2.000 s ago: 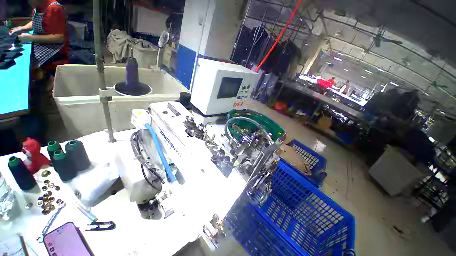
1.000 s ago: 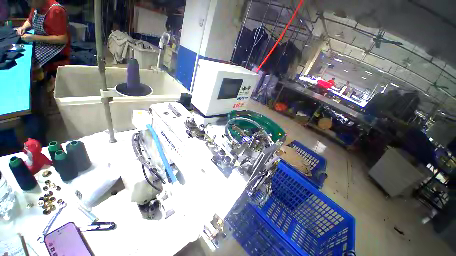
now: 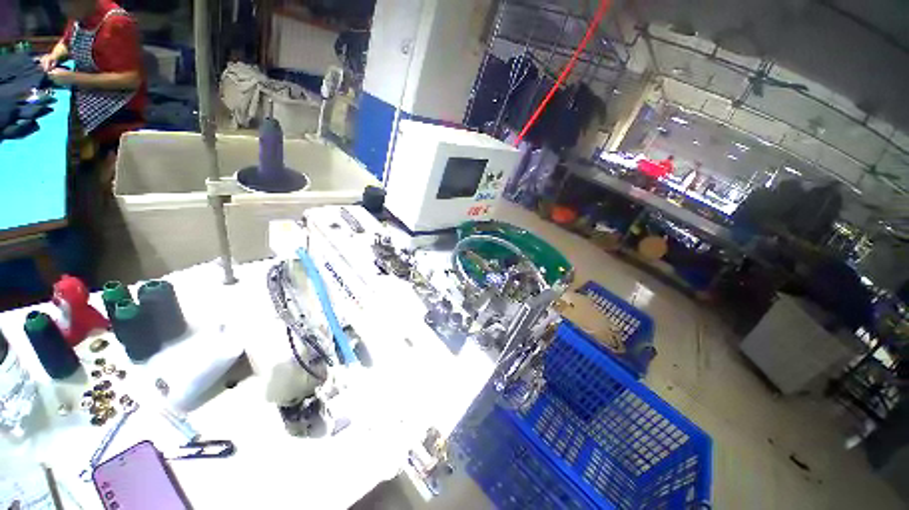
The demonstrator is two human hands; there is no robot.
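Note:
Neither of my hands is in the picture. The smartphone [image 3: 142, 480] with a pink-purple screen lies at the bottom left, cut off by the lower edge. Black-handled snips [image 3: 206, 449] lie just right of it. Thin pale tweezers [image 3: 108, 438] lie above the phone's left side. Brass and dark metal buttons [image 3: 101, 399] lie in a loose cluster above them. Dark green thread cones [image 3: 137, 333] and a red cone [image 3: 77, 311] stand behind the buttons. The white button attaching machine [image 3: 364, 339] is right of them, its surface overexposed.
A whitish plastic packet [image 3: 202, 371] lies beside the machine. Blue baskets [image 3: 623, 428] and a green tub [image 3: 518, 247] stand beyond it. A white control box [image 3: 447, 179] and cream bin [image 3: 159, 214] are behind. A person in red [image 3: 112, 60] works at the blue-topped table [image 3: 35, 179].
The view has shifted slightly, so things sit a little further right and lower. The person in red has moved their arms slightly. The phone and tools have not moved on the table.

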